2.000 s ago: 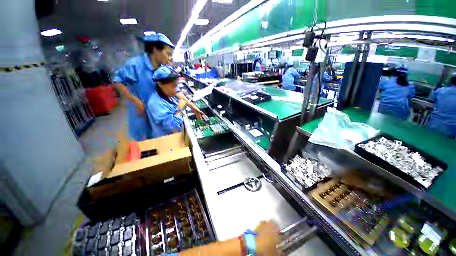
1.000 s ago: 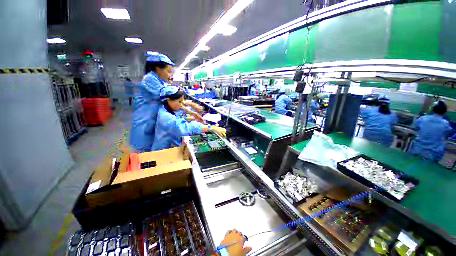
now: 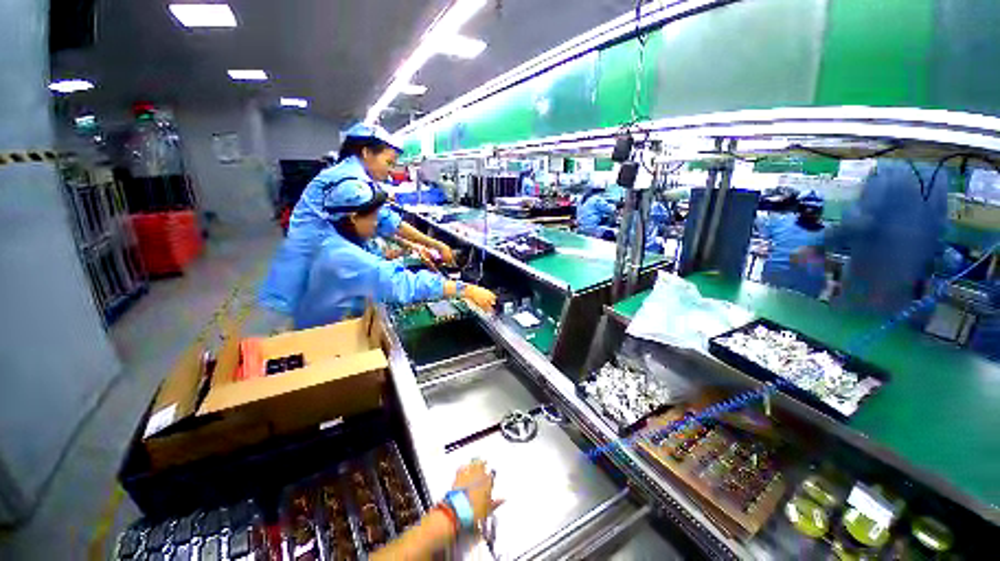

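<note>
My left hand [image 3: 475, 488] is at the bottom centre, over the bare silver metal bed [image 3: 526, 482] of the conveyor line. It is small and slightly blurred, with its fingers apart and nothing visible in it. A light-blue wrist strap [image 3: 461, 508] and a thin reddish band are on its wrist. A bright blue coiled cord [image 3: 702, 412] stretches from the bed up to the right edge. My right hand is not in view. A green circuit board [image 3: 430, 315] lies farther up the line, partly hidden by another worker's arm.
Left of the line are an open carton [image 3: 280, 400], a tray of copper-brown parts [image 3: 351, 504] and dark blocks [image 3: 192, 537]. On the right are silver parts [image 3: 625, 391], a cardboard tray [image 3: 713, 466], yellow-green coils [image 3: 866, 524] and a black tray [image 3: 795, 367]. Two workers [image 3: 356, 268] reach over the line.
The view has turned, and the scene has shifted left. My left hand has moved up and left over the bed. The cord has swung up at its right end. The nearer worker's hand still reaches across the rail.
</note>
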